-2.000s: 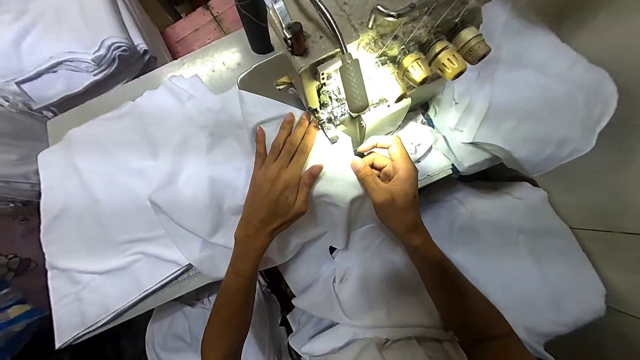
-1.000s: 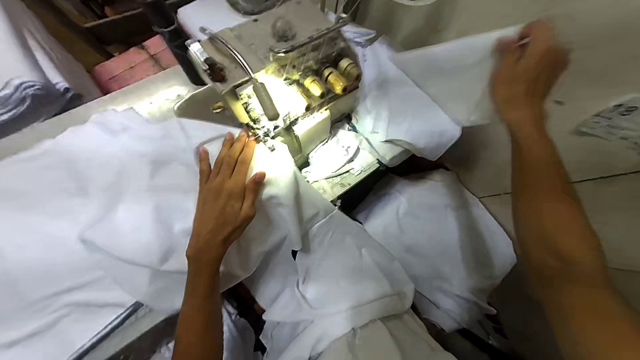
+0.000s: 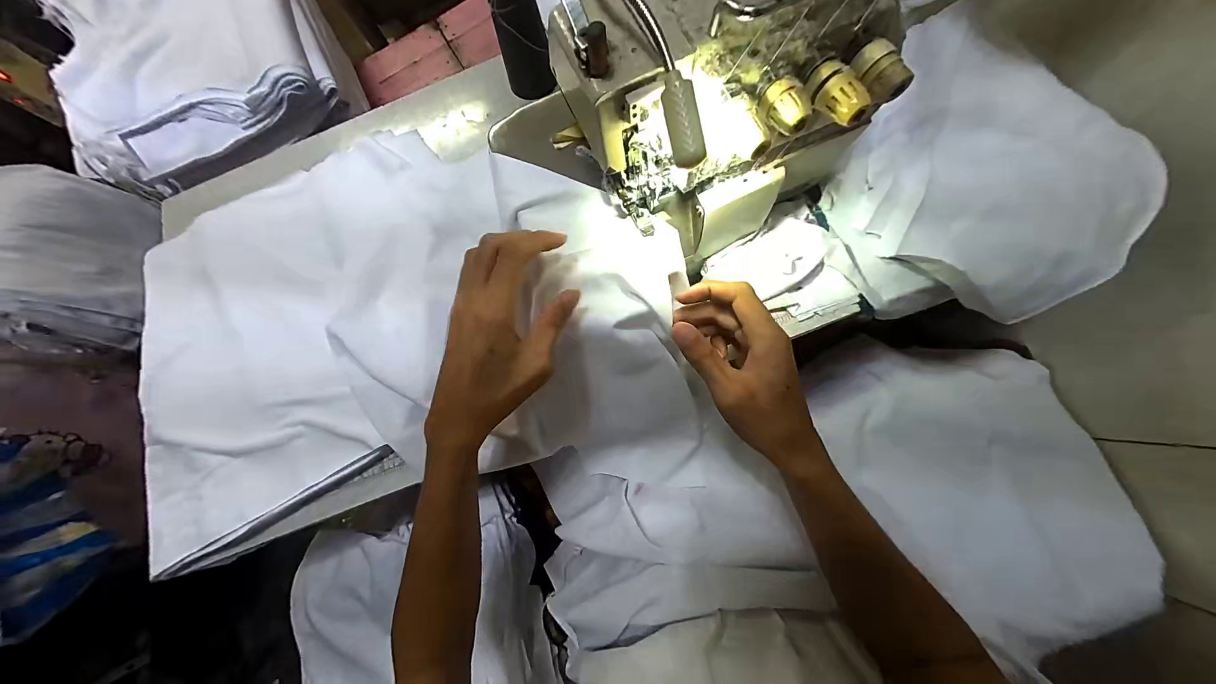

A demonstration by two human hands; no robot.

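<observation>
An overlock sewing machine (image 3: pixel 655 142) stands at the upper centre, its lamp shining on the presser foot (image 3: pixel 641 217). White fabric (image 3: pixel 399 313) covers the table and runs up to the foot. My left hand (image 3: pixel 499 332) hovers over or lightly touches this fabric, left of and below the foot, fingers bent and thumb apart, gripping nothing. Just below the machine's front corner, my right hand (image 3: pixel 746 366) pinches the cloth edge between thumb and forefinger. More white cloth (image 3: pixel 684 560) hangs over the lap.
Folded white fabric is stacked (image 3: pixel 199 85) at the upper left, near a pink box (image 3: pixel 413 57). Scraps (image 3: pixel 774 252) lie right of the foot. White pieces (image 3: pixel 1026 180) hang beside the machine. Yellow tension knobs (image 3: pixel 836 92) sit on its front. A blue patterned bag (image 3: pixel 47 541) is at the far left.
My right hand has come back from the far right to the cloth near the foot. My left hand, flat on the fabric before, now has bent fingers. The view has shifted.
</observation>
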